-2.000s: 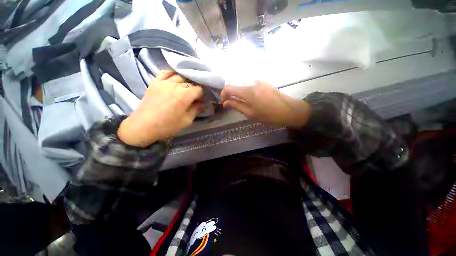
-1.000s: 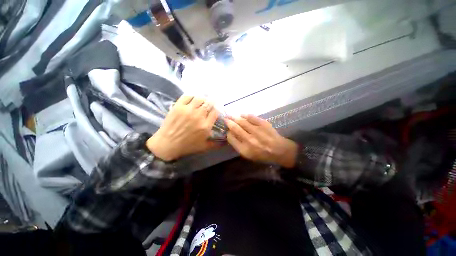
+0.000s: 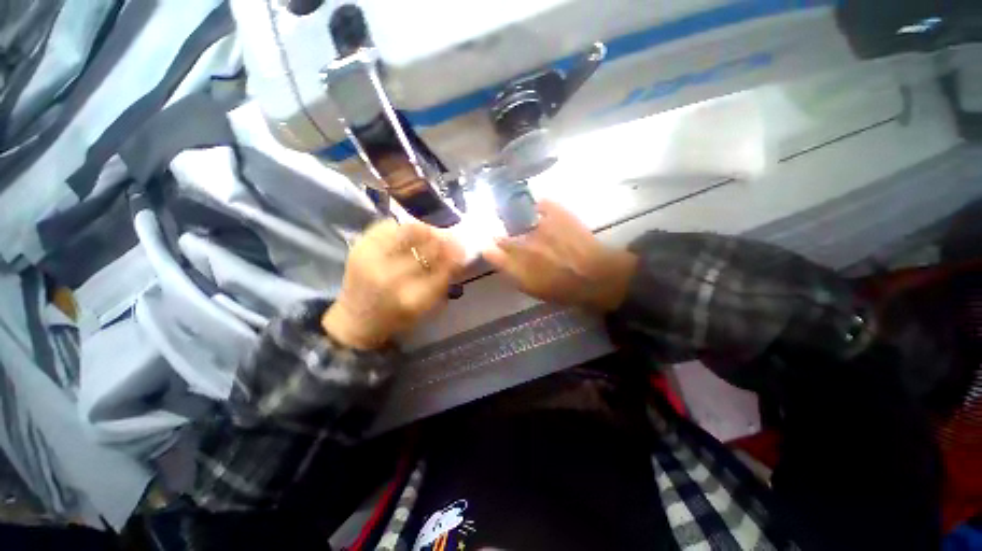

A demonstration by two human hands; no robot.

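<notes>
My left hand (image 3: 396, 276) is just left of the needle area, its fingers curled and pinching the edge of the grey garment panel (image 3: 250, 242); the pinched part is mostly hidden. My right hand (image 3: 562, 256) is just right of the glare, fingertips bent close to my left hand; whether cloth is between them is hidden by glare. The sewing machine (image 3: 452, 70), white with a blue stripe, stands above both hands. Its needle lamp (image 3: 485, 207) glares between them. The take-up lever guard (image 3: 382, 135) and round tension dial (image 3: 522, 116) show on its head.
A pile of grey, white and dark striped pieces (image 3: 108, 226) is heaped at left. A pale translucent scrap (image 3: 732, 135) lies on the bed at right. A measuring-scale strip (image 3: 506, 347) runs along the table's front edge. A red basket (image 3: 962, 398) is at lower right.
Both hands have moved up toward the needle area from the table's front edge. More of the machine head shows. The cloth end seen between my fingers is now hidden.
</notes>
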